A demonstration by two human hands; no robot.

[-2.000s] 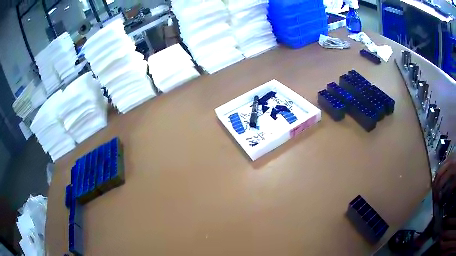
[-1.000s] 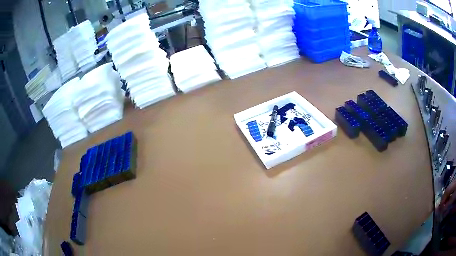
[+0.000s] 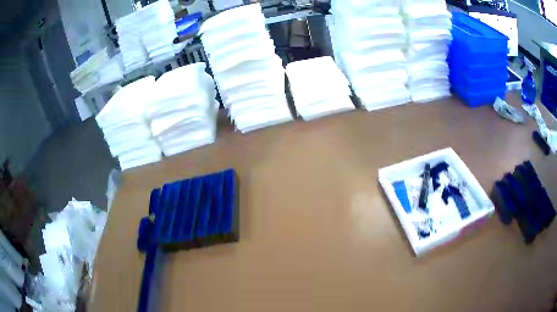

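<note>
Neither of my hands shows in the picture. A group of dark-blue segmented blocks (image 3: 198, 207), packed tightly side by side, sits on the brown table (image 3: 305, 256) at the left. A smaller block (image 3: 145, 234) touches its left side, and a long dark-blue strip with a grey side (image 3: 149, 280) runs from there to the bottom edge, blurred. A shallow white tray (image 3: 398, 226) at the right holds a slim black item (image 3: 424, 186) and loose dark and blue pieces. More dark blocks (image 3: 525, 201) stand right of the tray.
White foam stacks (image 3: 247, 70) line the table's far edge. Blue bins (image 3: 479, 61) stand at the far right, near a spray bottle (image 3: 529, 85), a crumpled white cloth (image 3: 508, 111) and a single dark block (image 3: 541, 142). White scrap (image 3: 64, 256) lies beyond the left edge.
The view has swung left, so everything on the table shows further right. The single block at the near right and the metal rail have left the picture. No object has clearly moved.
</note>
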